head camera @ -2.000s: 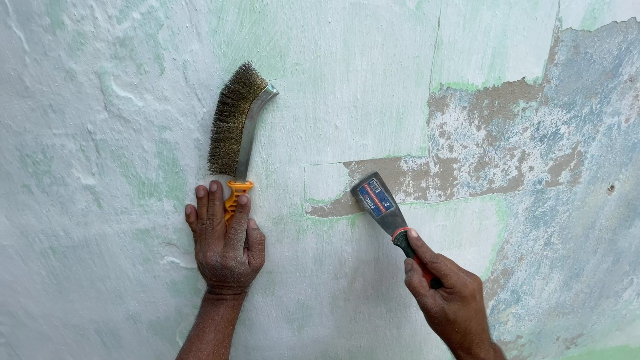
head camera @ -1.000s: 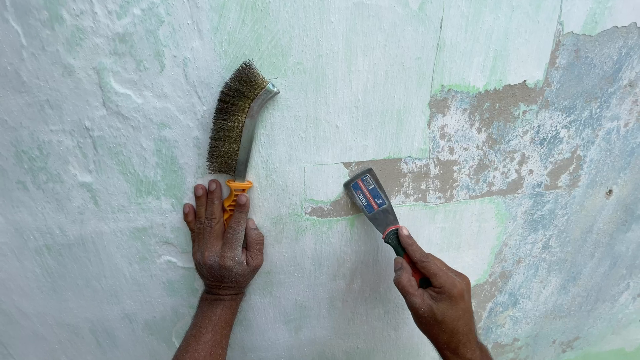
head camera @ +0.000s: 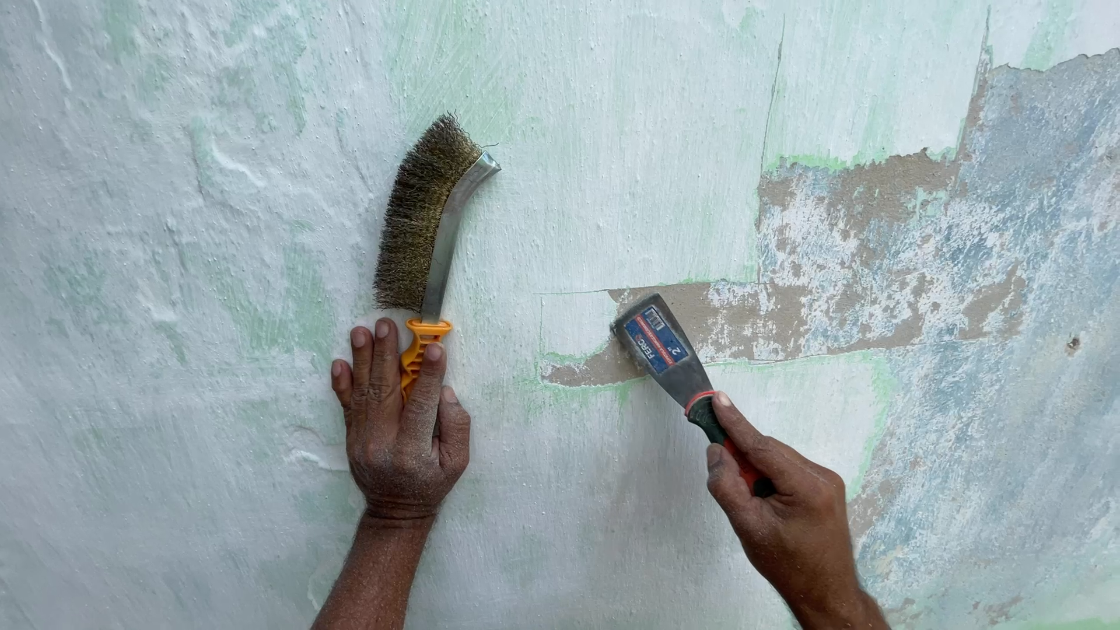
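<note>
My left hand lies over the yellow handle of a curved wire brush, pressing it against the painted wall; the bristles face left and the handle's lower part is hidden under the palm. In my right hand is a putty knife with a dark metal blade, a blue and red label and a black and red handle. Its blade edge rests at the left part of a bared grey-brown strip, beside a small patch of pale paint.
Pale green and white paint covers much of the wall, with thin cracks. At the right is a large stripped area of blue, white and brown, with ragged paint edges. A small dark hole marks it. Rough ridges run at the left.
The right hand and putty knife have moved slightly left along the bared strip since the first frame. The left hand and wire brush have stayed in place.
</note>
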